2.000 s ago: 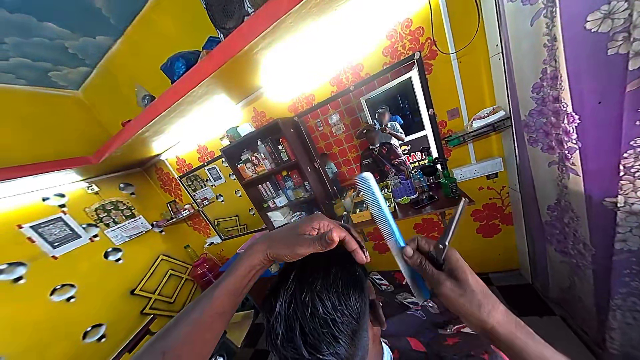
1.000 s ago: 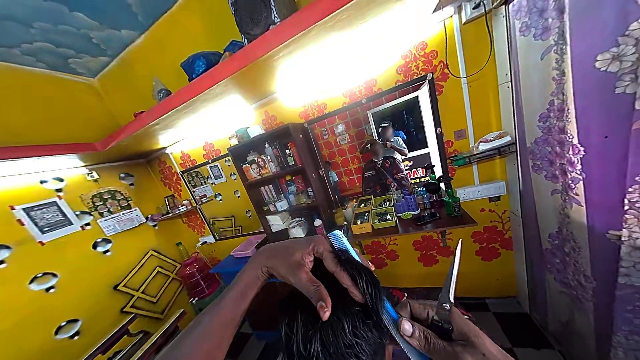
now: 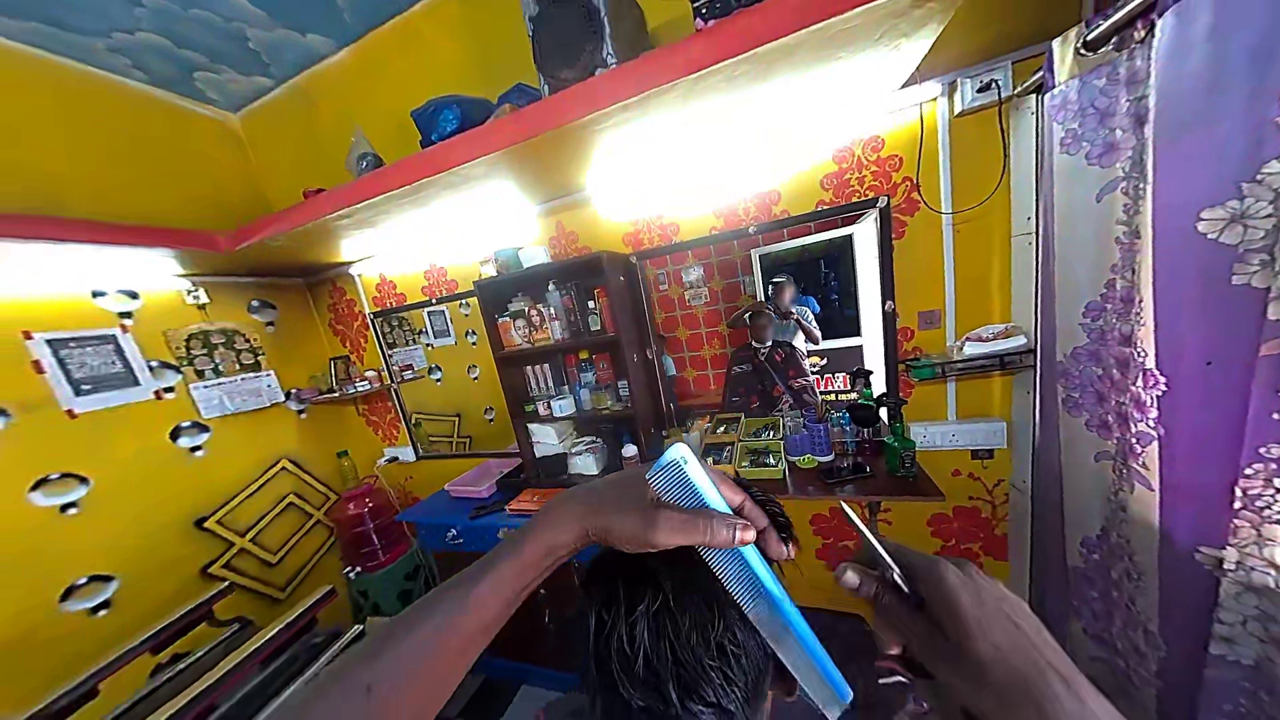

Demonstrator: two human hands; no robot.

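A seated person's head with dark hair (image 3: 665, 640) is at the lower middle, seen from behind. Above it, my left hand (image 3: 650, 515) holds a light-blue comb (image 3: 755, 590) slantwise under the thumb, and a lock of hair stands up between its fingers. To the right of the head, my right hand (image 3: 960, 630) grips a pair of scissors (image 3: 873, 545), whose blade points up and left; the handles are hidden by the hand. The large mirror (image 3: 700, 330) reflects the seated person in a dark patterned cape and a person standing behind.
Beyond the head is a counter (image 3: 900, 485) with small trays (image 3: 760, 458), purple baskets and a green spray bottle (image 3: 900, 440). A dark shelf unit (image 3: 570, 350) holds bottles and boxes. A blue table (image 3: 450, 520) stands to the left, a purple floral curtain (image 3: 1110, 350) to the right.
The comb was in my right hand with the scissors two seconds ago, then in the hair; now my left hand has it. A lock of hair is now raised between my left fingers.
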